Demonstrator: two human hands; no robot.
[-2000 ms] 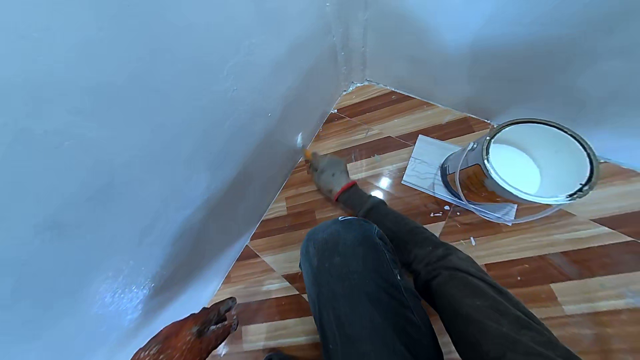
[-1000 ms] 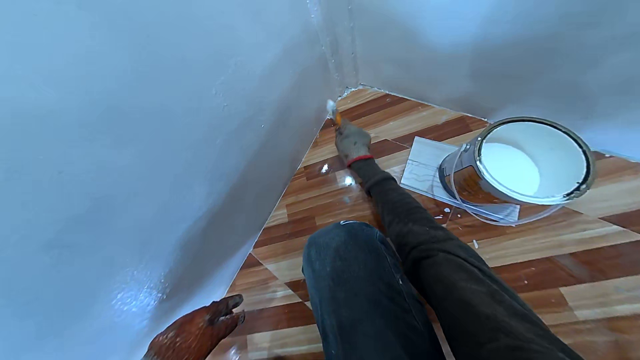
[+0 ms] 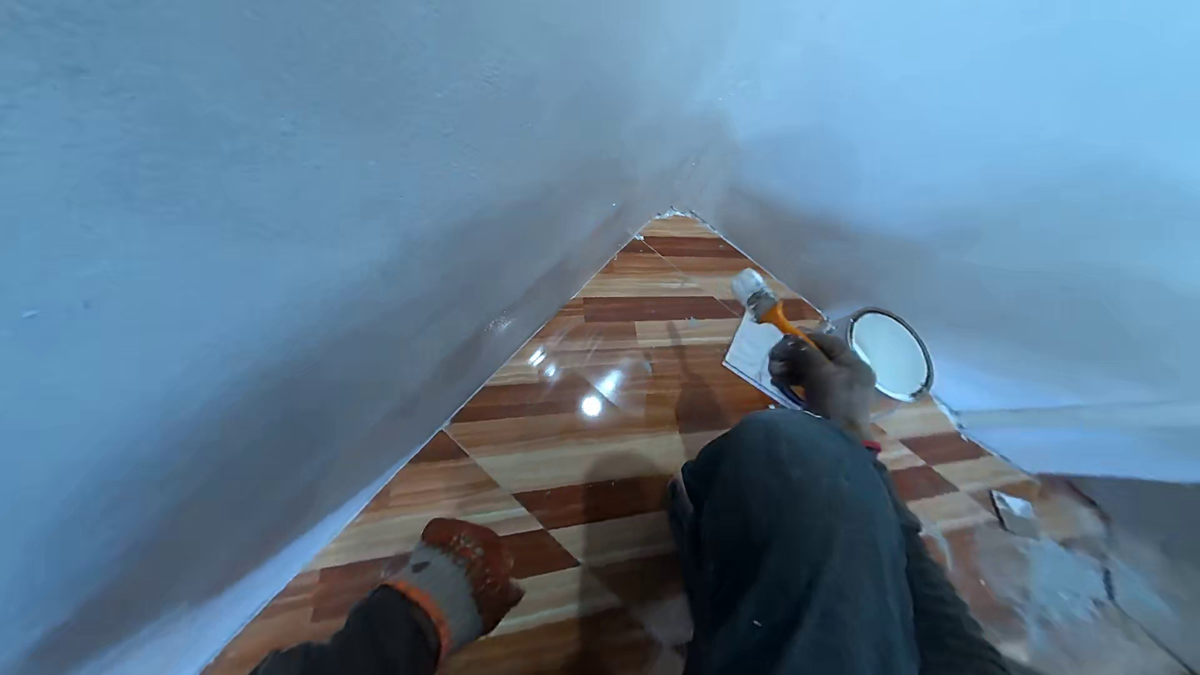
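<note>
My right hand [image 3: 829, 382], in a grey work glove, is closed on the orange handle of a paintbrush [image 3: 771, 307] whose bristles are coated white and point up and left. Just right of that hand stands a bucket of white paint [image 3: 891, 354], its lower part hidden. A white tile piece [image 3: 753, 356] lies on the floor beneath the brush. My left hand [image 3: 469, 574], in a red and grey glove, is over the wooden-patterned floor at the lower left; its fingers look curled, and whether they are closed cannot be told.
Pale walls [image 3: 375, 234] rise on both sides and meet at a floor corner ahead. My bent knee [image 3: 797, 525] is below the right hand. A small tile piece [image 3: 1016, 514] and whitish stains lie on the glossy floor at the lower right.
The brush has moved away from the foot of the left wall and is now beside the paint bucket. My left hand has come off the left wall's side, over the floor. The view has shifted strongly.
</note>
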